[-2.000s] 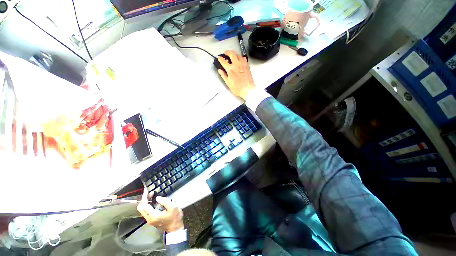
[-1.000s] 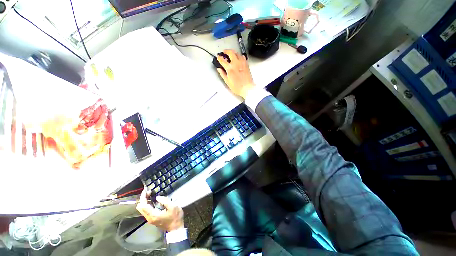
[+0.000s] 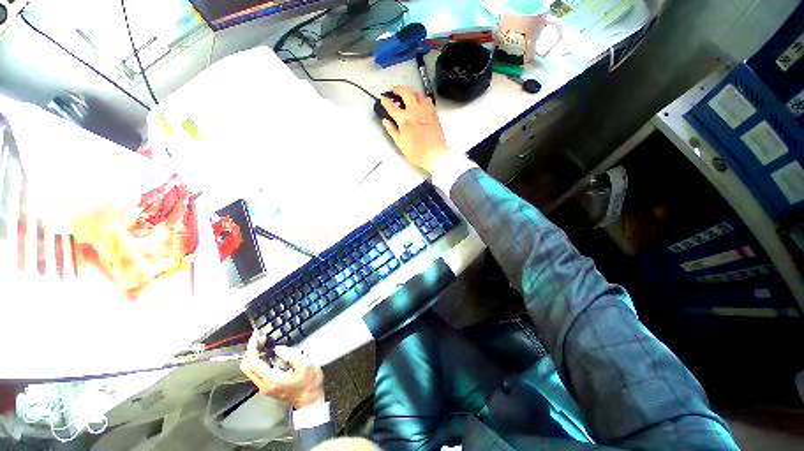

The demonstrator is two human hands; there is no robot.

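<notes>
My right hand [image 3: 418,128] rests on a black wired mouse [image 3: 386,107] on the white desk, fingers over its top. My left hand [image 3: 286,377] is at the left end of the black keyboard [image 3: 357,264], by the desk's front edge. Its fingertips are near the corner keys, and a small dark thing shows between thumb and fingers; I cannot tell if it is held. A black wrist pad [image 3: 409,299] lies in front of the keyboard. A smartphone [image 3: 238,243] with a red picture lies left of the keyboard.
A black cup [image 3: 464,72], a pale pink mug [image 3: 521,33], a blue object [image 3: 401,46] and a marker stand or lie beyond the mouse. White papers [image 3: 256,132] and a red-orange sheet [image 3: 141,233] cover the left and centre. Blue binders [image 3: 760,145] are at right.
</notes>
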